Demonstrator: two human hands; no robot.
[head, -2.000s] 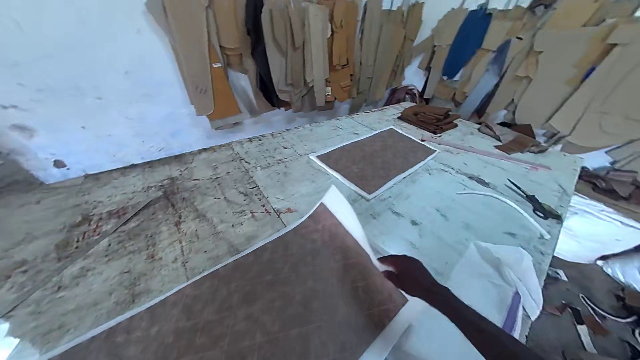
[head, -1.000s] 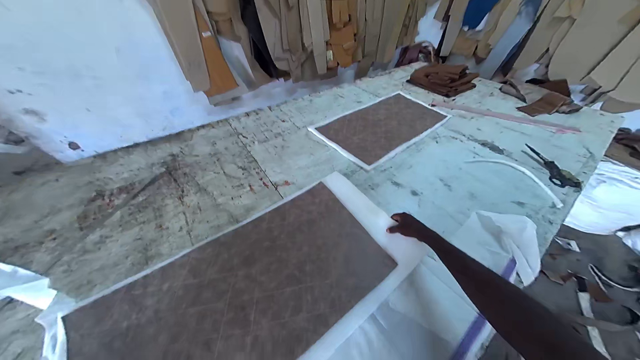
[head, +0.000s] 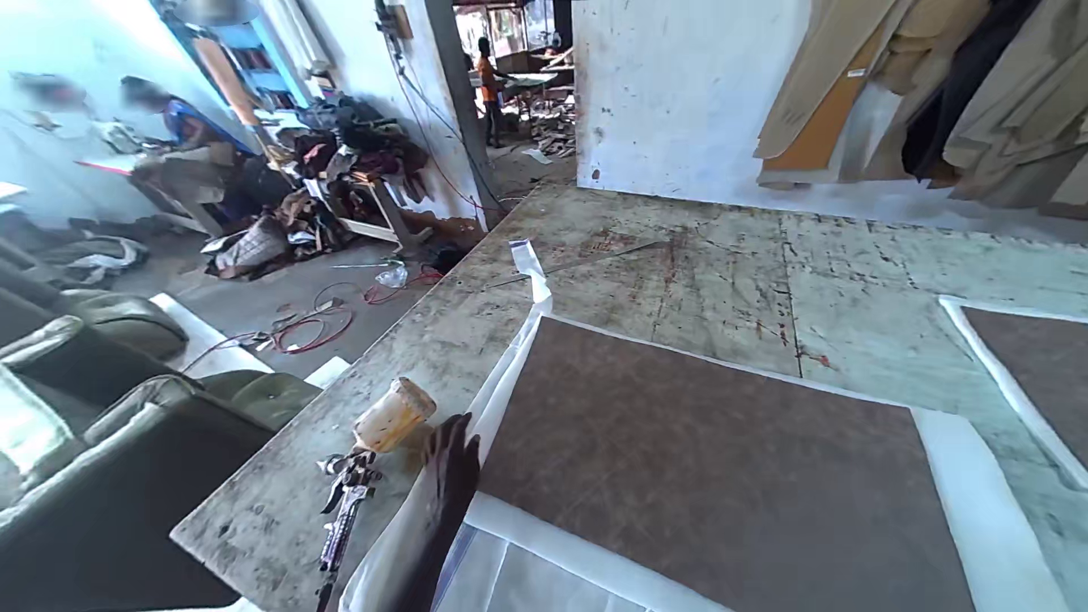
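A brown leather-like panel lies flat on the worktable, with white backing showing around its edges. My left hand rests palm down on the white strip at the panel's left edge, fingers slightly apart and holding nothing visible. Just left of it lies a spray gun with a stained, yellowish cup. A loose, narrow white strip runs out past the panel's far left corner. My right hand is out of view.
A second brown panel with white edging lies at the right. Beyond the table's left edge are green upholstered seats, a red hose and fabric heaps. A person sits farther back; another stands beyond the doorway.
The view has swung left. My right hand, earlier at the panel's right edge, is out of view; my left hand now shows at its left edge.
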